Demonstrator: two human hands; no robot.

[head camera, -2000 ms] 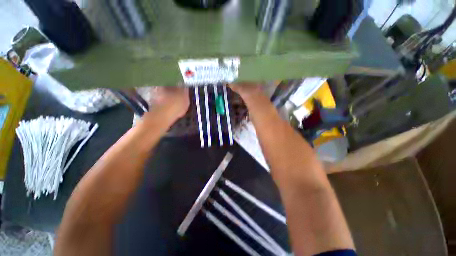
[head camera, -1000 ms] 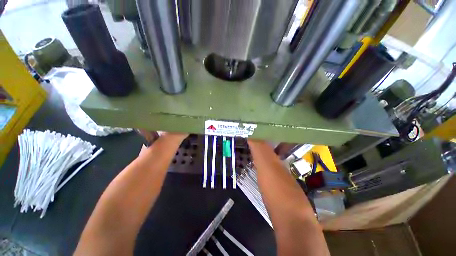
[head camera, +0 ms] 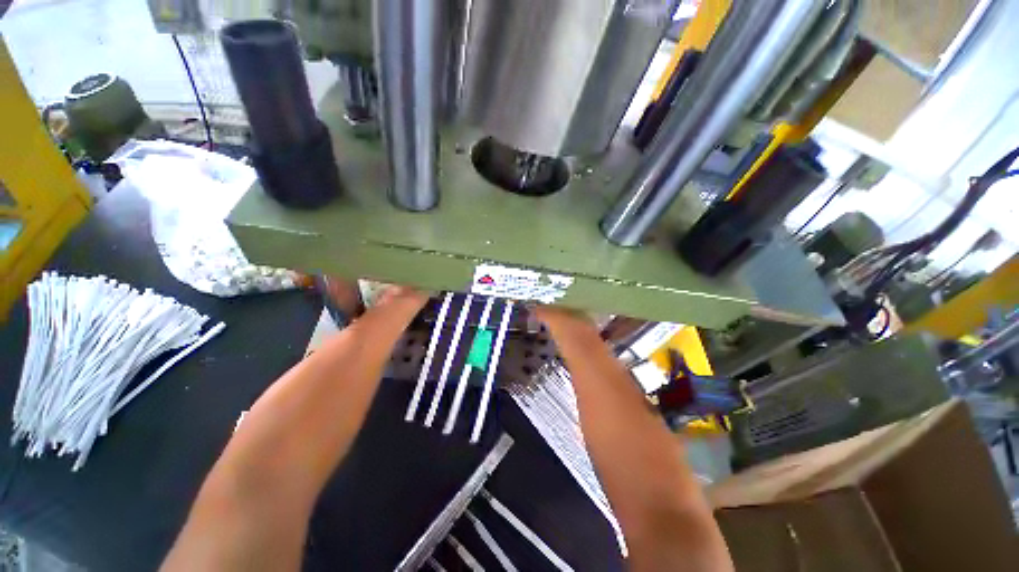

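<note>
Several white cords (head camera: 455, 369) stick out toward me from under the green upper platen (head camera: 492, 251), and a green tag (head camera: 481, 349) sits on one of them. My left hand (head camera: 393, 304) and my right hand (head camera: 555, 318) reach under the platen on either side of the cords. Their fingers are hidden by it, so their grip cannot be seen. The perforated bolster plate (head camera: 408, 355) shows below. A metal loading bar (head camera: 460, 503) lies on the black bench with several white cords running from it.
A fanned pile of white cords (head camera: 89, 358) lies far left, behind it a clear bag of small white parts (head camera: 207, 240). More cords (head camera: 559, 430) lie beside my right forearm. A cardboard box (head camera: 883, 503) stands at right.
The view has tilted up and shifted, showing more of the press top. The cords between my hands now slant down to the left instead of hanging straight. Both hands remain under the platen.
</note>
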